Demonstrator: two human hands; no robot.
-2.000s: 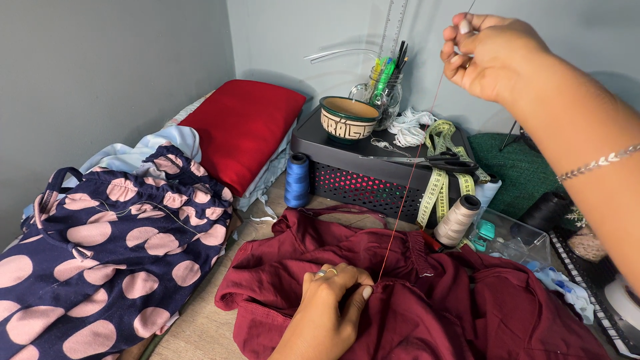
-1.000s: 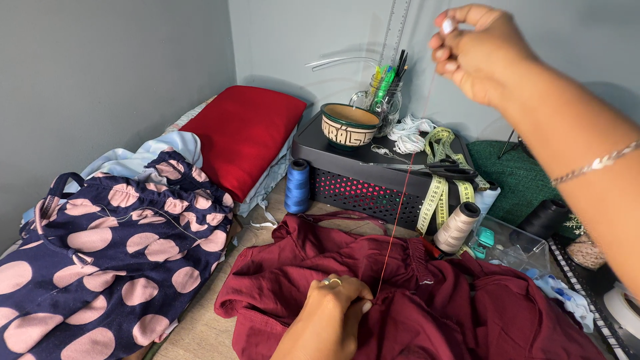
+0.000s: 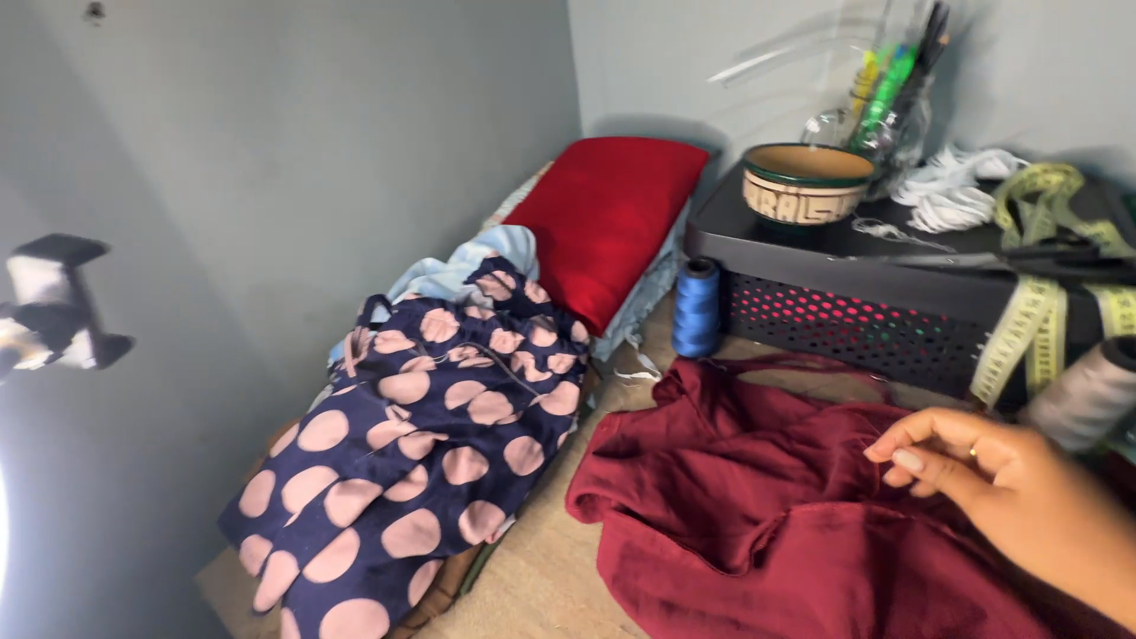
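Observation:
A crumpled dark red garment (image 3: 710, 497) lies on the table at the lower centre and right. Over its right part is my right hand (image 3: 967, 479), reaching in from the lower right and slightly blurred. Its thumb and index finger are bent close to each other; whether a needle or thread is between them cannot be told. Whether the hand touches the cloth is unclear. My left hand is out of view. A blue thread spool (image 3: 697, 306) stands behind the garment, and a beige thread spool (image 3: 1087, 395) leans behind my right hand.
Left lies a navy garment with pink dots (image 3: 408, 444), near a red cushion (image 3: 612, 222). A black perforated box (image 3: 843, 324) at the back bears a painted bowl (image 3: 808, 191), white cord (image 3: 954, 200), scissors (image 3: 941, 260) and tape measure (image 3: 1021, 342). A lamp clamp (image 3: 58, 306) is far left.
My right hand has come down from its raised position towards the dark red garment. My left hand, earlier on that garment, has gone out of view. The view has swung left.

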